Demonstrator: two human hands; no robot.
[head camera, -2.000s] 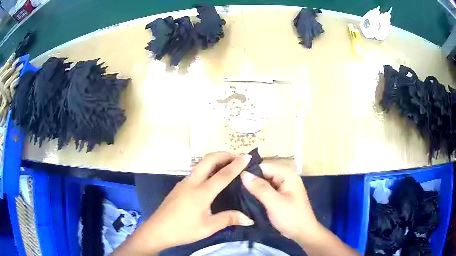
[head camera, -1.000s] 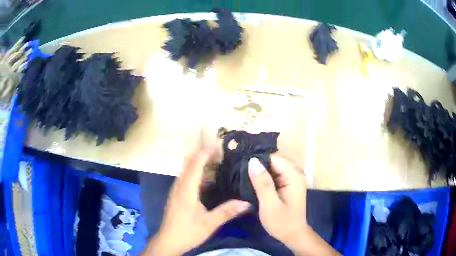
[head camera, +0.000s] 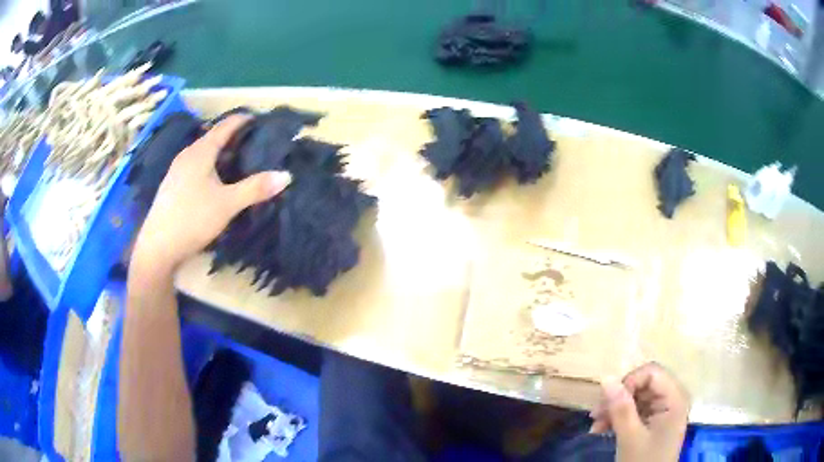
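Observation:
My left hand (head camera: 194, 203) is at the left pile of black jagged parts (head camera: 312, 221), with thumb and fingers around a black jagged part (head camera: 262, 144) on top. Its other fingertips are hidden. My right hand (head camera: 646, 411) is at the bench's front edge, by the lower right corner of the tan cardboard pad (head camera: 492, 316). Its fingers are curled towards the thumb; no held thing can be made out. A white oval dish (head camera: 556, 318) sits on the pad among brown spots. A thin stick (head camera: 578, 254) lies along the pad's upper edge.
More black parts lie at the back (head camera: 488, 149), back right (head camera: 674, 182) and right edge (head camera: 791, 316). A yellow tool (head camera: 735, 215) lies beside white bottles (head camera: 771, 189). A blue bin (head camera: 86, 262) with tan parts stands left. A dark bundle (head camera: 482, 41) lies on the green conveyor.
The view has turned left. My left hand has moved from over the lap to the left pile. The black part held between both hands is gone from there; my right hand has come away from it.

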